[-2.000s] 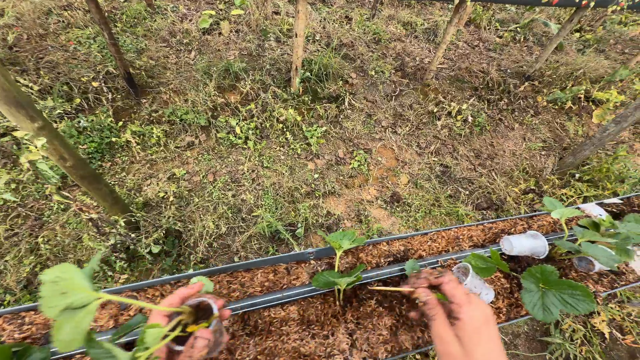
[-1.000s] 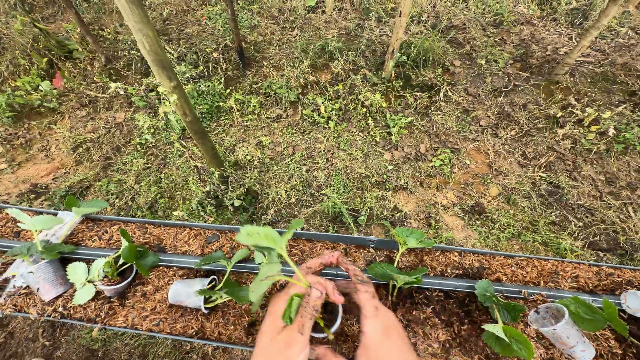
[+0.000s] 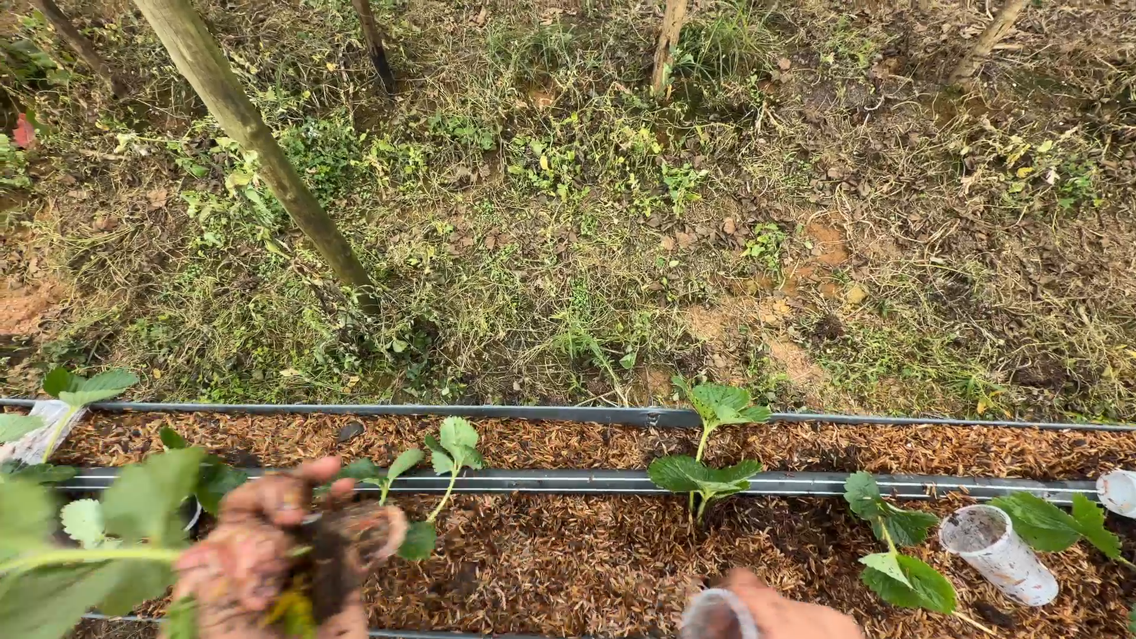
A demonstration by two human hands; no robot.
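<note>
My left hand, soiled and blurred by motion, grips a strawberry seedling by its dark root plug; its leaves spread to the left. At the bottom edge, my right hand holds a translucent plastic cup, only partly in view. Between and above the hands, a strawberry plant stands upright in the brown husk substrate beside the black drip pipe. Another small plant rises just right of my left hand.
A plastic cup lies tilted on the substrate at the right, beside a seedling. Another cup is at the right edge. A whitish cup with leaves lies at the far left. A wooden post leans over the weedy ground behind.
My hands were together around a cup with the seedling a second ago; now they are apart, the seedling in my left hand and a cup in my right.
</note>
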